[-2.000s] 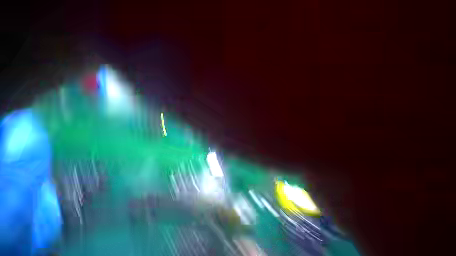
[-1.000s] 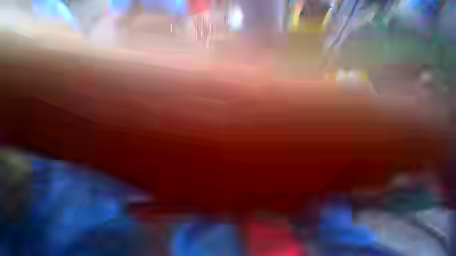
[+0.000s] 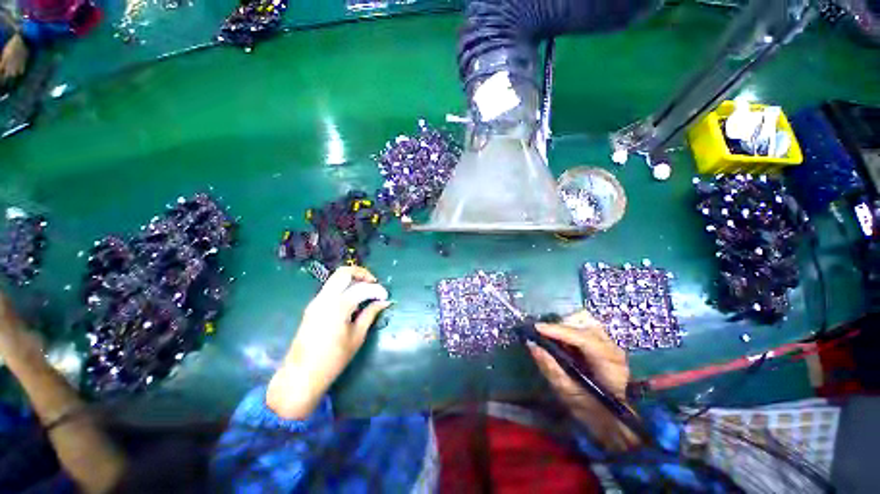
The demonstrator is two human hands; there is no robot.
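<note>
My right hand [image 3: 591, 357] holds a dark pen-like soldering iron [image 3: 579, 369]. Its thin tip [image 3: 507, 304] points up and left over a square grid of small purple-black and silver assemblies [image 3: 473, 318]. A second square grid [image 3: 632, 307] lies to the right, just beyond my right fingers. My left hand [image 3: 333, 318] is left of the first grid, thumb and fingers drawn together; whether a thin strand is between them is too small to tell. Loose dark parts with yellow spots [image 3: 338, 227] lie just beyond my left fingers.
A fume hood [image 3: 502, 188] with ribbed duct stands ahead, between a glinting pile [image 3: 415, 169] and a round dish [image 3: 610, 201]. Yellow bin [image 3: 709, 145] and tall assembly pile [image 3: 748, 241] are right. Large heap [image 3: 154, 289] and another person's arm [image 3: 58, 415] are left.
The earlier frames are heavily blurred, one crossed by a large reddish shape. The view is now clear and looks down at the bench, with both hands visible.
</note>
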